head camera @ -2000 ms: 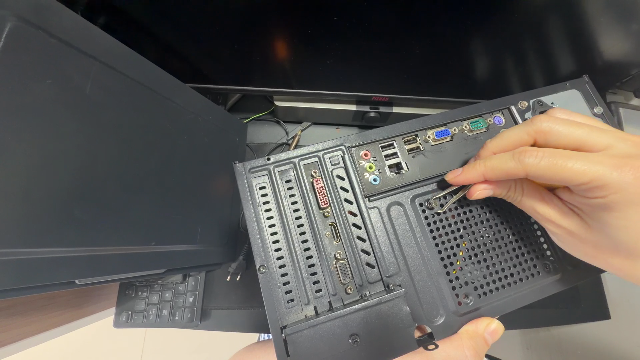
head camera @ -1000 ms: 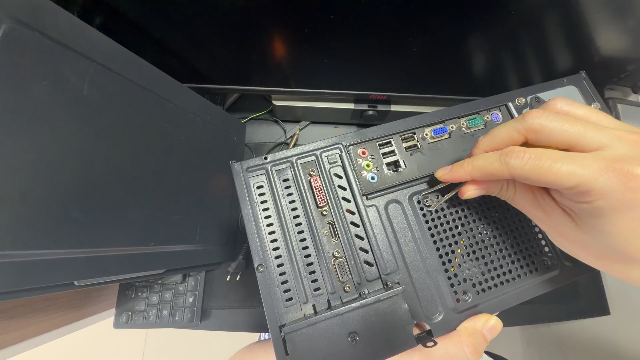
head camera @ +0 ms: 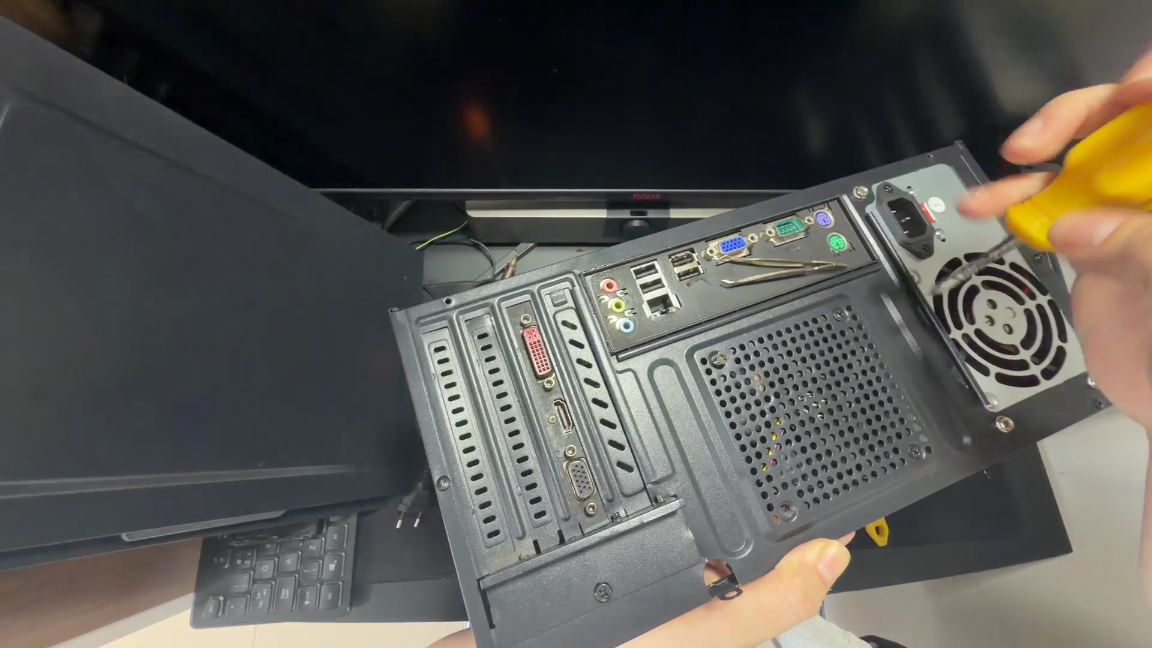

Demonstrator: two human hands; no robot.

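A black desktop computer case [head camera: 693, 387] stands tilted, its rear panel facing me. My left hand [head camera: 765, 594] supports it from below, thumb on the lower edge. At the right, blurred, my right hand [head camera: 1098, 207] grips a screwdriver with a yellow handle [head camera: 1084, 184]; its shaft points down-left over the power supply [head camera: 999, 315] and its fan grille. Metal tweezers [head camera: 778, 270] lie across the port panel, below the blue VGA port [head camera: 732, 246]. Under that is a perforated fan vent [head camera: 814, 414] with screws at its corners.
A large black monitor [head camera: 576, 99] spans the back. A dark panel [head camera: 180, 297] fills the left side, with a black keyboard [head camera: 274, 567] partly beneath it. A power plug [head camera: 411, 513] and thin cables [head camera: 459, 238] lie behind the case. Something yellow [head camera: 877, 531] shows under its lower edge.
My right hand has left the fan vent, where it held the tweezers, and moved right. The tweezers now lie on the port panel, and the hand holds the yellow screwdriver.
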